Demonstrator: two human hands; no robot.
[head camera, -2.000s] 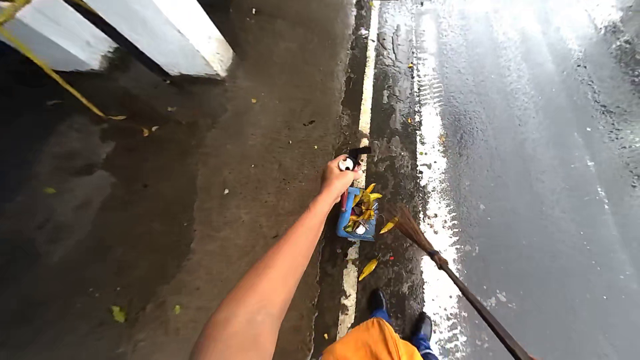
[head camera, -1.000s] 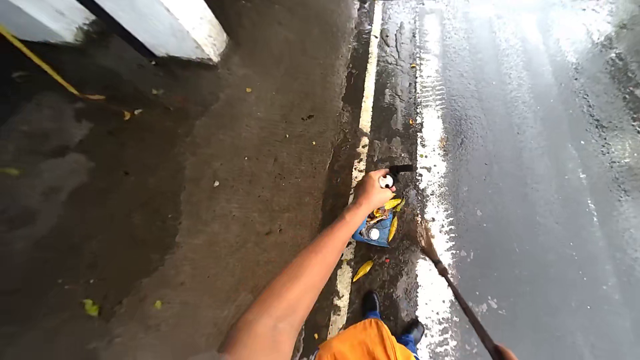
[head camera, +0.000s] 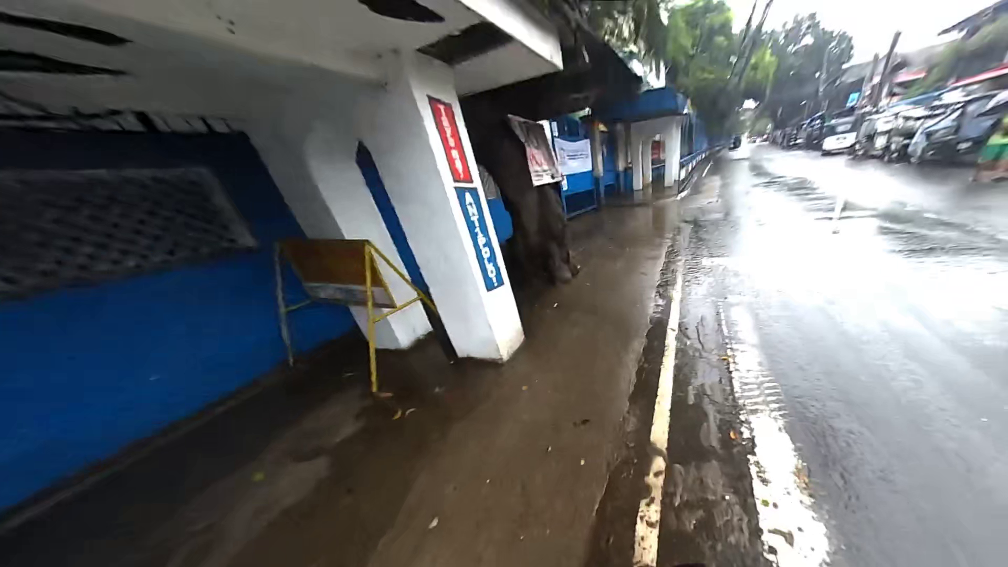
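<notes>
Neither my left hand nor my right hand shows in the head view now, and the dustpan and broom are out of sight. A wet concrete sidewalk (head camera: 504, 472) runs forward beside a curb with a worn pale painted line (head camera: 661, 402). To the right of the curb, a broken white line (head camera: 776, 472) lies along the wet road (head camera: 906, 378). A few small fallen leaves (head camera: 398, 413) are scattered on the sidewalk.
A yellow metal-framed stand (head camera: 370, 315) leans near a white pillar (head camera: 449, 260) bearing signs. Behind it is a blue wall (head camera: 157, 370). Farther ahead stand a tree trunk (head camera: 543, 228) and a blue gate (head camera: 579, 189). Parked vehicles (head camera: 841, 138) line the road's far side.
The view has swung up from the ground to the street ahead. The hands, the broom and the blue dustpan with yellow leaves, seen earlier, have left the view.
</notes>
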